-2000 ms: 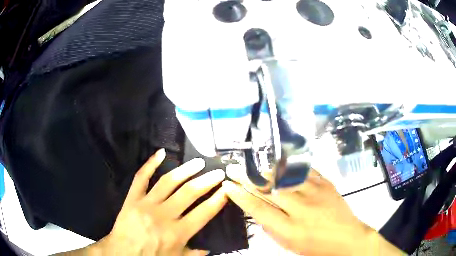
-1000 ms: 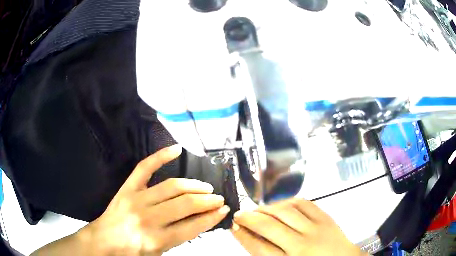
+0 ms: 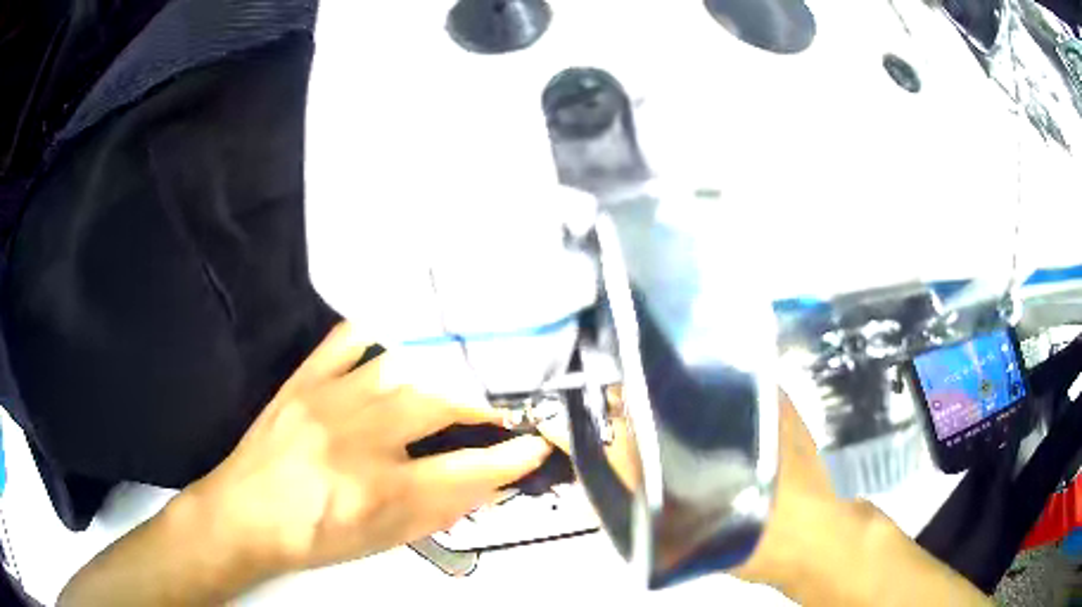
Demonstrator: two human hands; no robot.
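Note:
The black cloth panel (image 3: 142,273) lies left of the white sewing machine head (image 3: 451,178) and passes under its edge. My left hand (image 3: 344,457) lies palm down over the cloth's front part, fingers apart, fingertips near the presser foot and needle area (image 3: 534,413). Dark cloth shows between and beside these fingers. My right hand (image 3: 801,504) is behind the shiny curved guard (image 3: 700,403). Its fingers are mostly hidden, with a bit of skin visible through the guard loop, so its grip cannot be told.
The ribbed dark panel (image 3: 178,53) lies at the upper left. A metal plate edge (image 3: 540,522) shows on the white table (image 3: 356,581) below the needle area. A smartphone (image 3: 973,391) with a lit screen stands at the right, beside black strips (image 3: 985,504) and a red object (image 3: 1062,516).
My left hand has moved forward, its fingertips now near the presser foot. My right hand has moved behind the guard. The cloth's front edge has moved forward, exposing the metal plate.

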